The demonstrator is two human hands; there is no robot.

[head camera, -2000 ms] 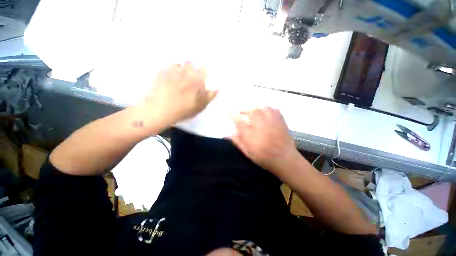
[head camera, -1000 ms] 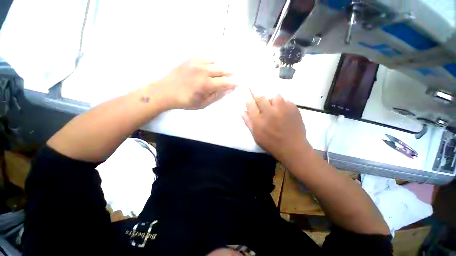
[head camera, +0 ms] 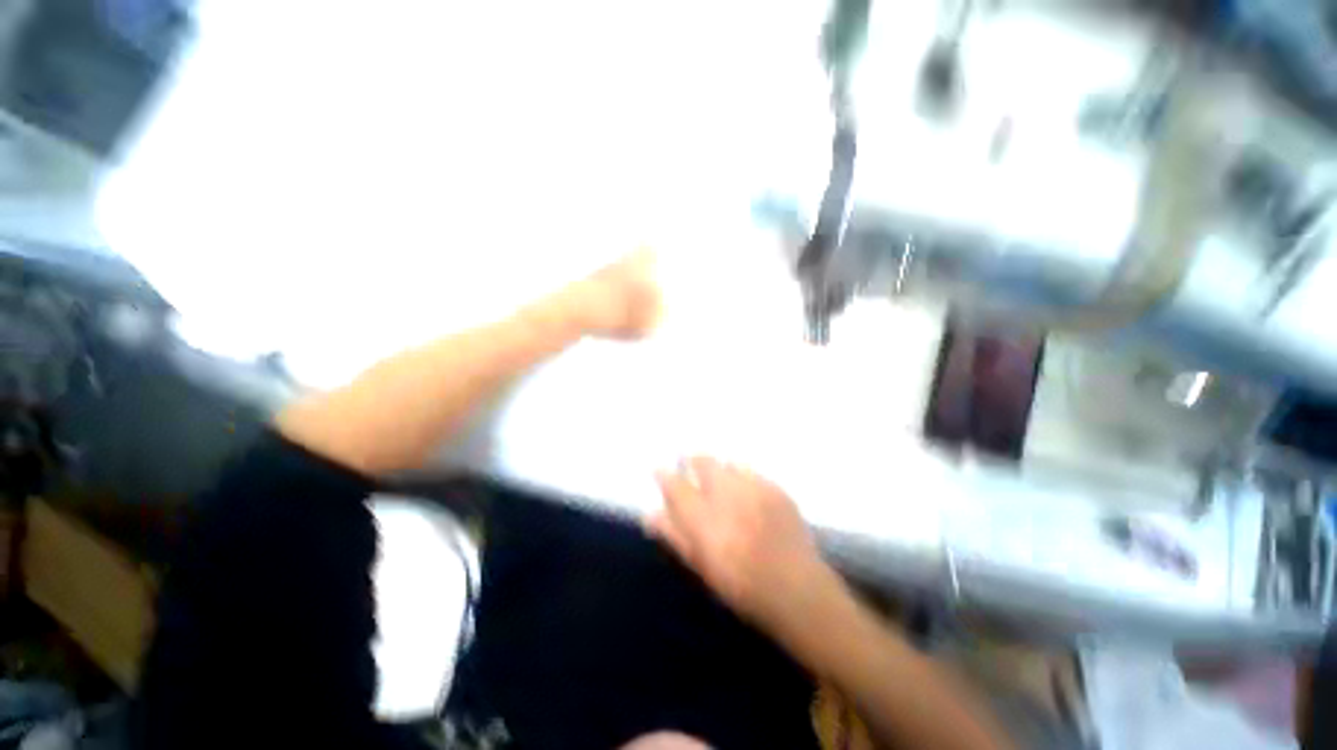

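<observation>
The view is blurred and the cloth is overexposed. A white cloth piece (head camera: 587,418) lies over the table's front edge, between and below my hands; its outline merges with the white table. My left hand (head camera: 623,298) is on the white area, left of the needle area, its fingers washed out, so its grip cannot be told. My right hand (head camera: 733,528) is lower, at the front edge, its fingertips closed on the cloth's lower right edge. The sewing machine's presser and needle parts (head camera: 818,286) are above and right of my hands.
A phone (head camera: 985,384) is right of the needle area, under the machine head. Blurred thread snips (head camera: 1151,545) lie further right. A white bundle (head camera: 421,608) is below the table at left, and white scraps (head camera: 1151,696) are below at right.
The view has shifted and blurred, with the machine lower in the picture. My hands are further apart; my right hand has dropped towards the front edge, away from my left.
</observation>
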